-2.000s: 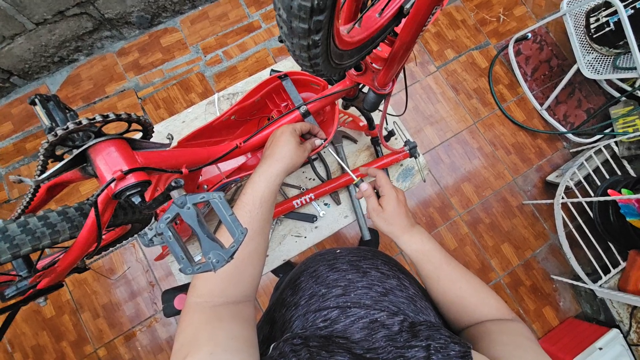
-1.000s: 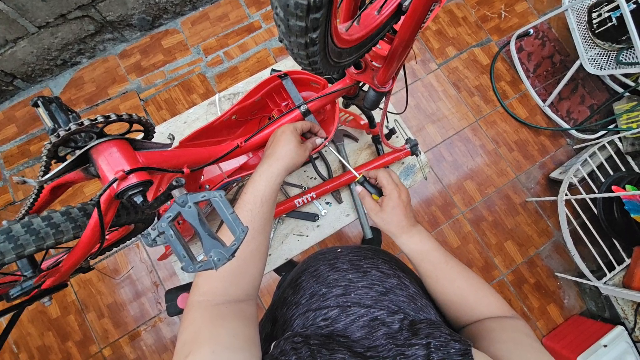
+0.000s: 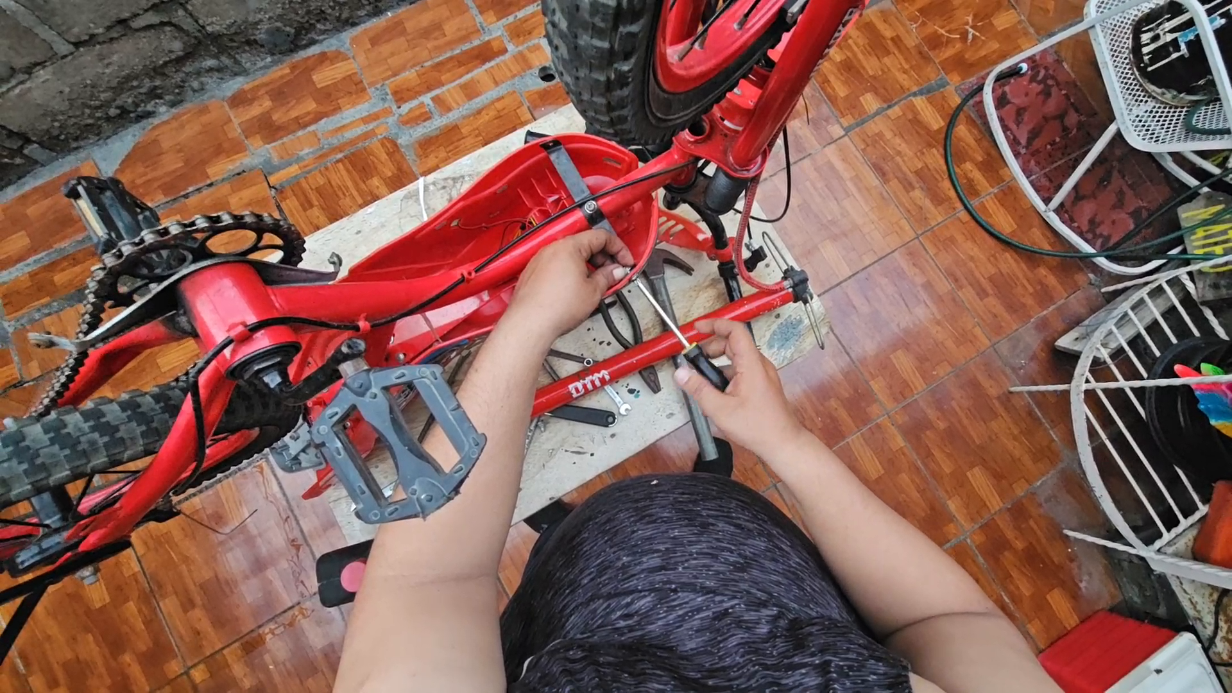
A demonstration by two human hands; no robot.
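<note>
My right hand (image 3: 736, 385) grips the black handle of a screwdriver (image 3: 664, 313), whose shaft points up and left. At the screwdriver's tip, my left hand (image 3: 573, 279) has its fingers bent by the edge of a red plastic fairing (image 3: 462, 226); whether they pinch something small is hidden. A dark metal strap (image 3: 568, 173) crosses the fairing and meets the red bicycle frame (image 3: 423, 284) at a bolt. Below the hands a red tube (image 3: 626, 361) of the bicycle runs across. A claw hammer (image 3: 679, 346) and pliers (image 3: 624, 327) lie under it on a pale board.
A grey pedal (image 3: 399, 443) juts over my left forearm. The front tyre (image 3: 611, 67) stands above, the chainring (image 3: 192, 241) at left. Wrenches (image 3: 616, 397) lie on the board (image 3: 577, 462). White metal racks (image 3: 1145, 414) and a dark green cable (image 3: 972, 217) are at right on the tiles.
</note>
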